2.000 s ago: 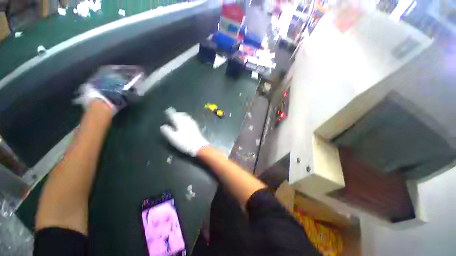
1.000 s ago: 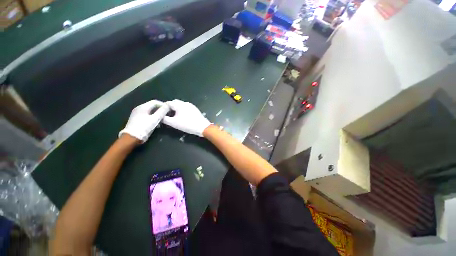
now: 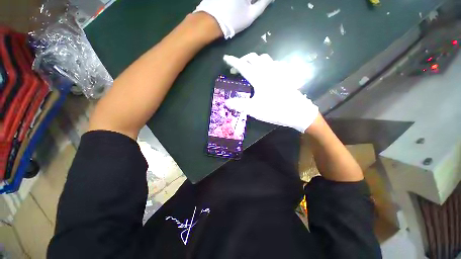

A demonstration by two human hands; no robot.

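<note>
The smartphone point(image 3: 227, 124) lies face up on the dark green bench top point(image 3: 177, 136), near its front corner, with its screen lit. My right hand point(image 3: 275, 93), in a white knit glove, is over the phone's right edge with a finger on the screen; its fingers are apart and it grips nothing. My left hand point(image 3: 235, 15), also white-gloved, rests on the bench at the top edge of the picture; its fingertips are cut off, so what they do is hidden.
Crumpled clear film point(image 3: 71, 58) hangs at the bench's left corner. Red stacks point(image 3: 25, 101) stand on a blue frame at left. The off-white machine point(image 3: 424, 152) with red lights is at right, with roller bars point(image 3: 440, 227) below. Pale scraps point(image 3: 327, 40) and part of a yellow tool point(image 3: 374, 2) lie on the bench.
The view has tilted down towards my lap. My hands have parted; my right hand has come to the phone, whose screen picture has changed. The belt and the pack on it have left view.
</note>
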